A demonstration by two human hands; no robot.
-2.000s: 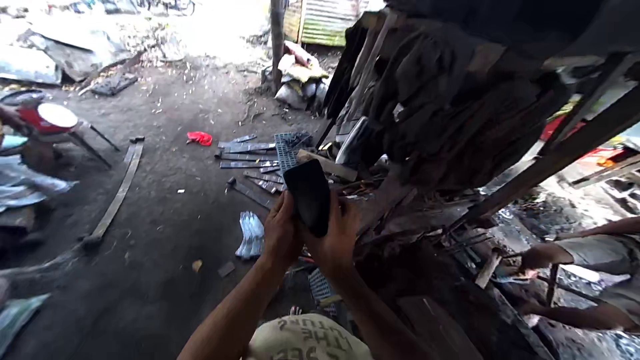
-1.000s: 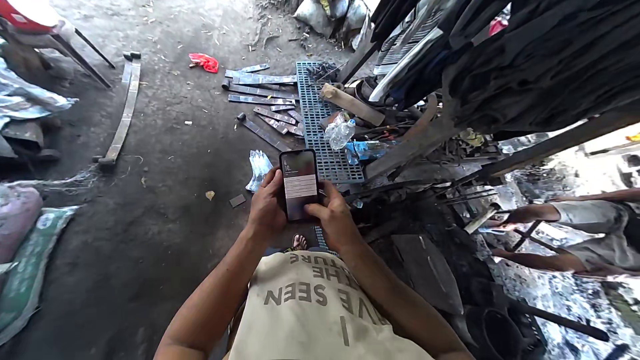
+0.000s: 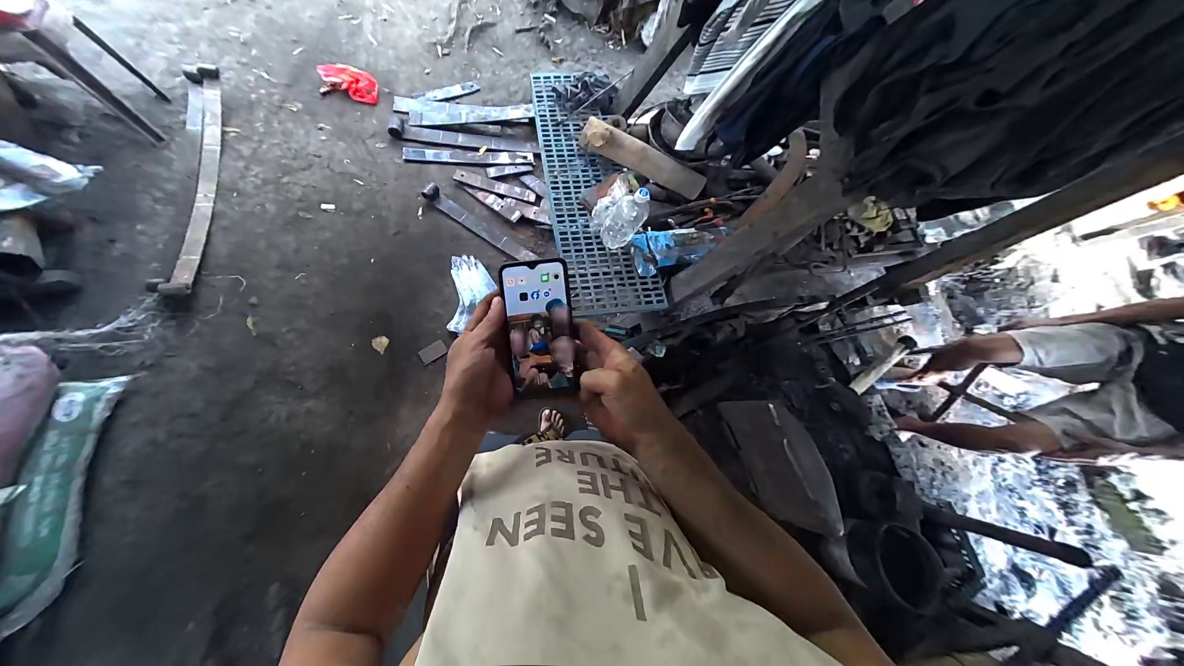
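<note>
A smartphone (image 3: 538,328) with its screen lit, showing app icons over a picture, is held upright before my body. My left hand (image 3: 478,365) grips its left edge. Along the lower right edge, my right hand (image 3: 618,387) holds it with the fingers curled. Just behind the phone's upper left lies a bundle of clear plastic (image 3: 471,289). Beyond the phone is a blue plastic grating (image 3: 601,268), with flat metal bars (image 3: 470,136) lying beside it on the ground.
A clear plastic bottle (image 3: 621,218) and a wooden log (image 3: 642,157) lie on the grating. A long leaf spring (image 3: 199,185) and a green sack (image 3: 65,481) are at left. Dark cloths (image 3: 999,92) hang at upper right; another person (image 3: 1064,388) works at far right.
The phone's screen was dark, then showed a panel with text, and now shows app icons. The view has tilted down. Both hands have stayed on the phone.
</note>
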